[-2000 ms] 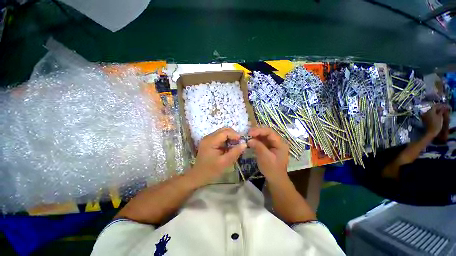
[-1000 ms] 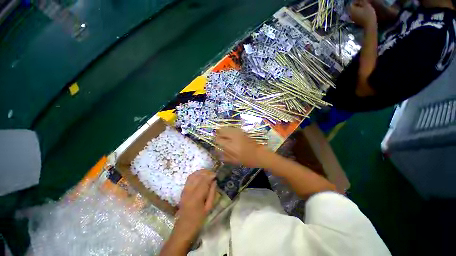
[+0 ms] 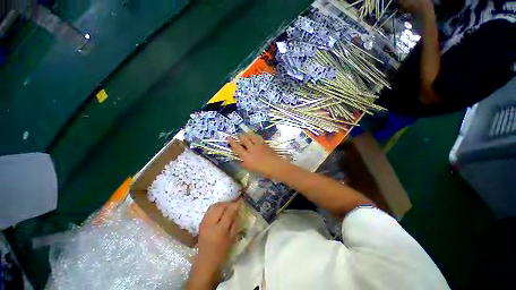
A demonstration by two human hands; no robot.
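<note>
My right hand (image 3: 253,153) lies on the stems of the nearest pile of rod assemblies (image 3: 212,130), its fingertips among them. Whether it grips a rod is not clear. My left hand (image 3: 216,225) is at the near right edge of the open cardboard parts box (image 3: 148,180), fingers close together. Something thin and dark shows at its fingertips, too small to name. The box holds many small white plastic parts (image 3: 186,186). The rods have grey heads and pale-gold stems.
More fanned rod piles (image 3: 317,73) lie further right along the bench. Bubble wrap (image 3: 121,249) lies left of the box. A second person's arm (image 3: 430,51) is at the bench's far right end. A brown carton (image 3: 382,173) and a grey vented crate (image 3: 487,147) stand below.
The view has turned towards the right. My hands, together over the box's near edge two seconds ago, are apart. My right hand has moved onto the nearest rod pile.
</note>
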